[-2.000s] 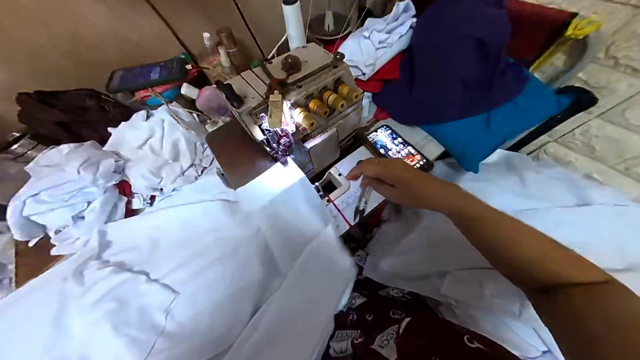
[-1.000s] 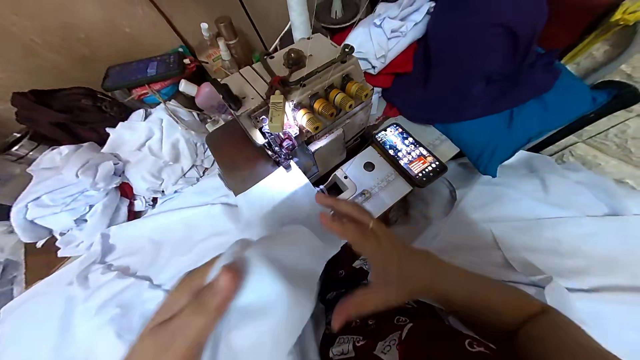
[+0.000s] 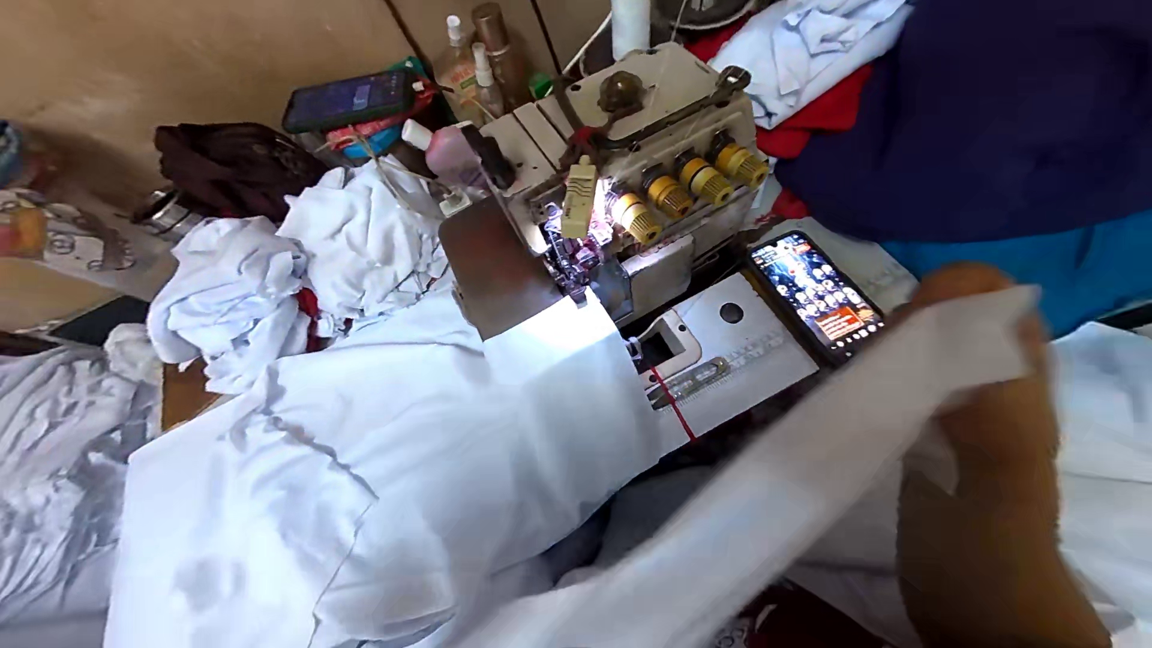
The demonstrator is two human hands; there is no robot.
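My right hand (image 3: 976, 315), blurred, grips the end of a white fabric strip (image 3: 783, 477) and holds it up at the right. The strip slants down to the lower middle. My left hand is out of view. A serger sewing machine (image 3: 621, 117) with yellow tension dials stands at the upper middle, its lamp lit. White fabric (image 3: 432, 432) lies with one edge at the needle area and spreads over the lower left. Small metal snips (image 3: 688, 382) rest on the machine's white bed, beside a red cord (image 3: 673, 405).
A lit smartphone (image 3: 817, 292) lies right of the bed. Crumpled white cloths (image 3: 360, 243) are heaped at the left, below another phone (image 3: 349, 101). Bottles (image 3: 486, 76) stand behind the machine. Navy fabric (image 3: 972, 117) and blue fabric (image 3: 1008, 270) lie at the right.
My right hand has moved right and up and now holds the white strip. My left hand, seen at the lower middle a second ago, has left the view.
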